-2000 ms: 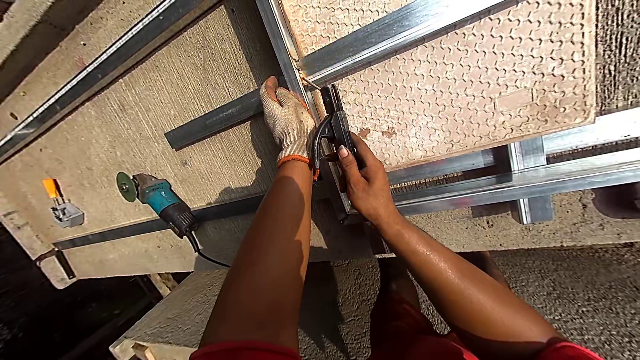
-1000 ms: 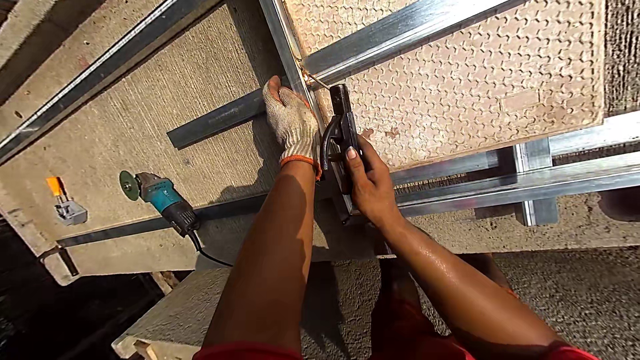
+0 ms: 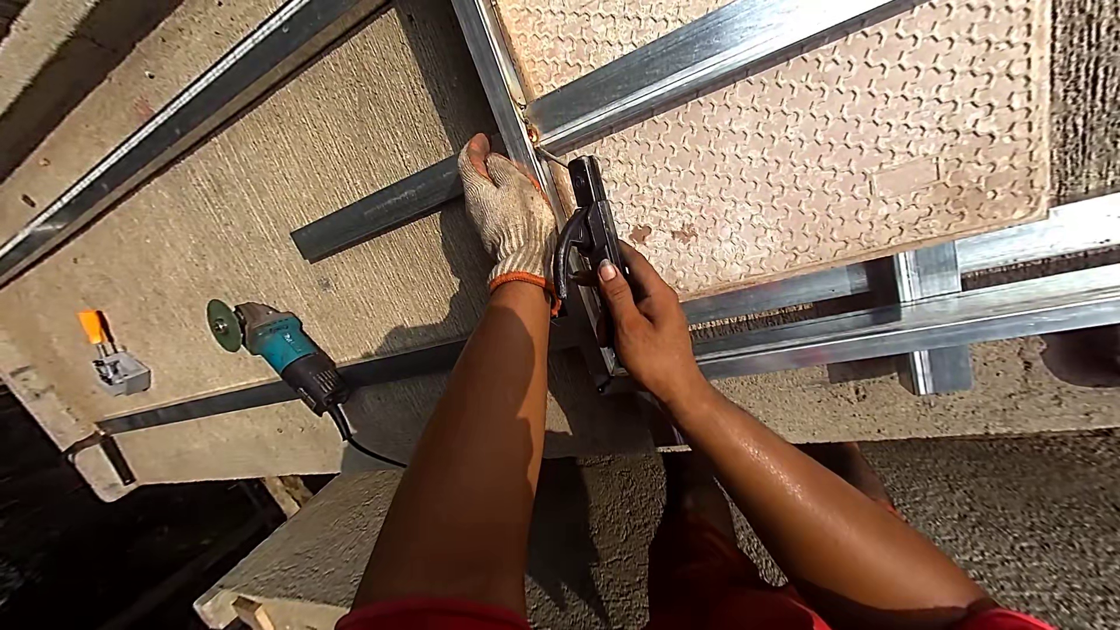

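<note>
My right hand (image 3: pixel 643 324) is closed around the handle of a black welding electrode holder (image 3: pixel 595 210). A short thin electrode (image 3: pixel 549 156) reaches from its jaws toward a rusty-looking spot where a galvanized steel channel (image 3: pixel 626 87) meets a crossing steel channel (image 3: pixel 490 66). In a knitted work glove with an orange cuff, my left hand (image 3: pixel 514 210) rests against the crossing channel, left of the holder; its fingertips lie partly behind the metal, so its grip is hard to make out. A short dark steel piece (image 3: pixel 376 210) extends leftward from beside the glove.
On the concrete slab (image 3: pixel 262 184) at left lie a teal angle grinder (image 3: pixel 284 346) with a green disc and cord, and a small grey tool with an orange handle (image 3: pixel 109 354). A patterned tan mat (image 3: pixel 814 149) lies under the channels. More steel channels (image 3: pixel 919 324) cross at lower right.
</note>
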